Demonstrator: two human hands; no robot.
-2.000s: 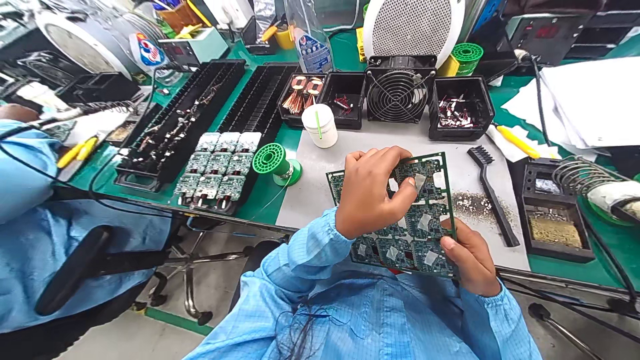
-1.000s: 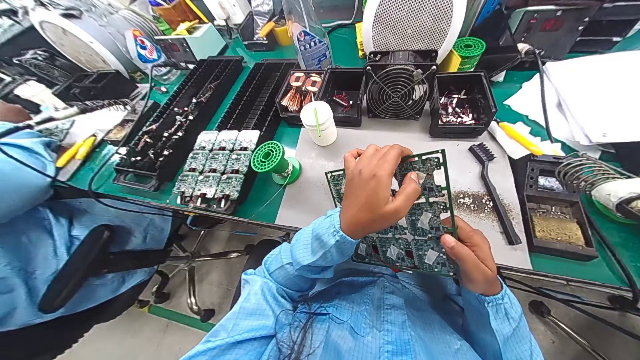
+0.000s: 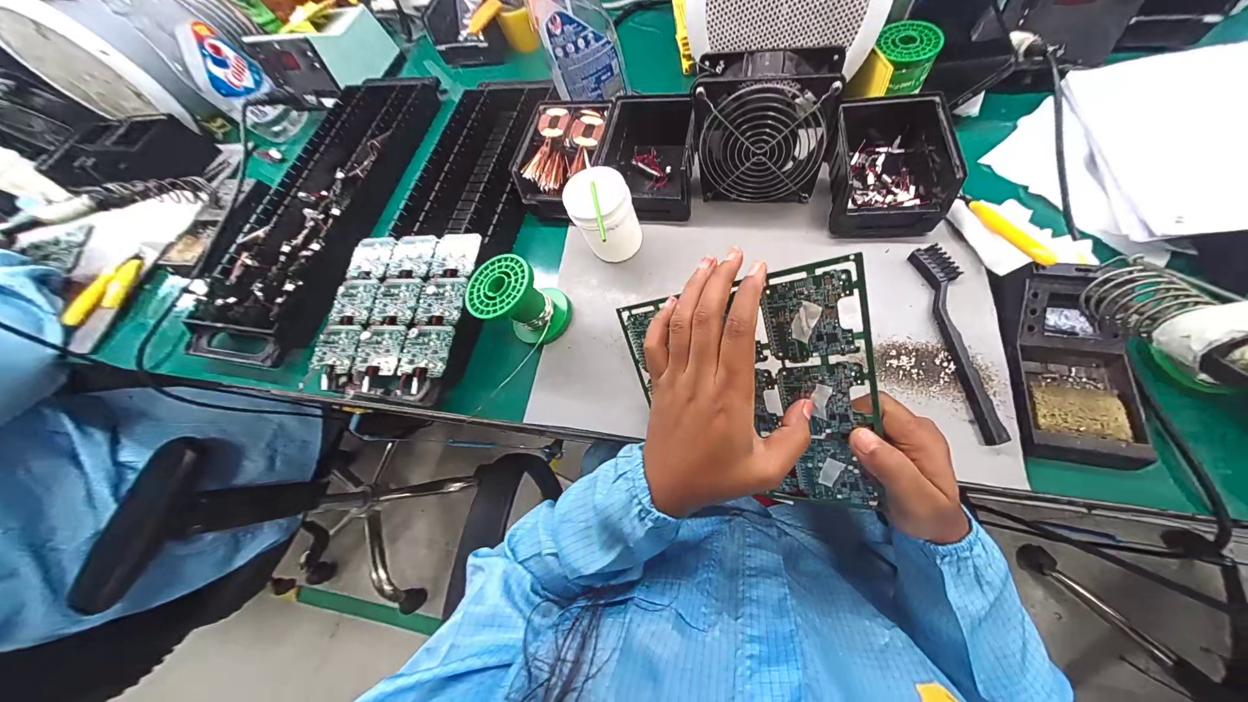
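Note:
A green circuit board panel (image 3: 814, 322) with several pieces of whitish tape is tilted up above the grey mat. My right hand (image 3: 912, 468) grips its lower right edge, thumb on the front. Flat over the panel's left part lies my left hand (image 3: 707, 400), fingers spread a little and pointing away from me; it hides the board beneath, and its thumb tip is by a piece of tape. Right of the panel, a black brush (image 3: 955, 341) rests on the mat beside brown debris (image 3: 916, 366). A white jar (image 3: 603, 214) with a green stick on top stands behind my left hand.
A green solder spool (image 3: 512, 292) and rows of small boards (image 3: 395, 302) stand left. Black bins of parts (image 3: 897, 166) flank a fan (image 3: 763, 136) behind. At right are a soldering iron stand (image 3: 1082, 390) and papers (image 3: 1160, 146). A co-worker's blue sleeve (image 3: 34, 341) shows far left.
My left hand's fingers, bent over the panel before, are now stretched out, and the hand has moved left, showing more of the panel's middle. My right hand keeps its hold at the edge.

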